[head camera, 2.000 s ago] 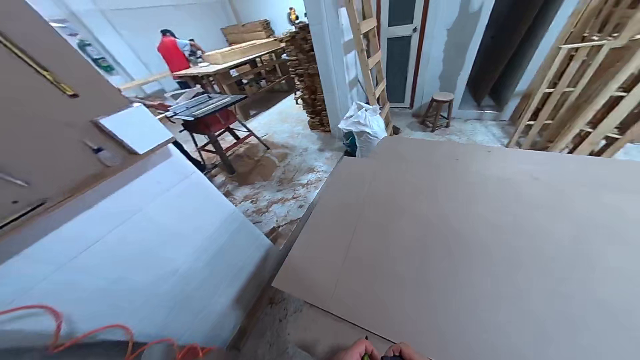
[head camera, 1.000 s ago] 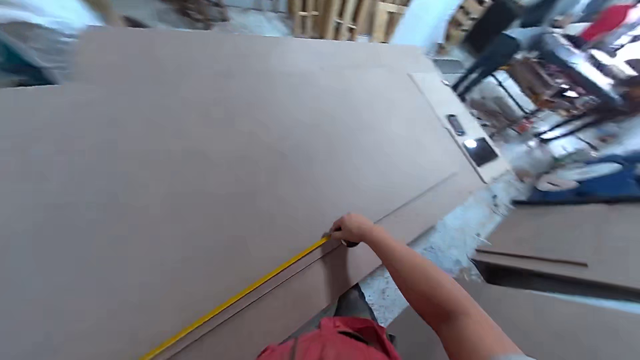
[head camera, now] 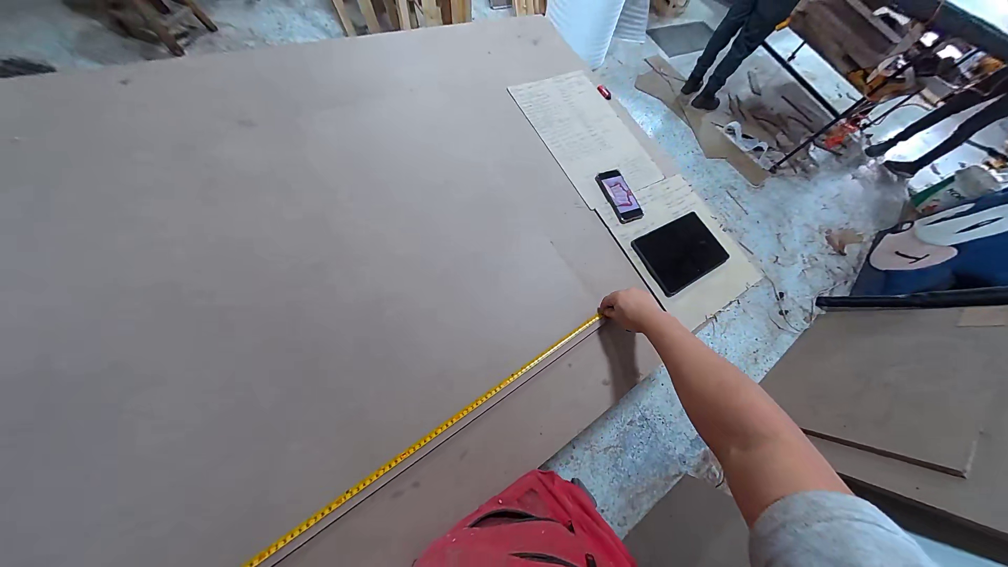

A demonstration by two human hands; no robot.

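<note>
My right hand (head camera: 628, 309) is closed on the end of a yellow tape measure (head camera: 425, 442), near the right end of a large brown fibreboard sheet (head camera: 331, 236). The blade runs from my fingers down and left along the sheet's near edge, leaving the view at the bottom. Another board (head camera: 504, 449) shows below that edge. Past my hand, a smartphone (head camera: 620, 196) with a lit screen and a black tablet (head camera: 680, 253) lie on pale boards (head camera: 587, 130) bearing writing. My left hand is out of view.
Boards (head camera: 890, 386) with a dark edge lie at the right. Two people's legs (head camera: 728, 47) show at the upper right, near scraps (head camera: 709, 130) on the floor. Wooden slats (head camera: 394, 14) stand beyond the far edge. A red bag or garment (head camera: 528, 528) is at the bottom.
My right hand has moved along the sheet toward its right end, drawing the tape's end with it. Two seconds ago both hands were together at the bottom edge. The view has swung strongly.
</note>
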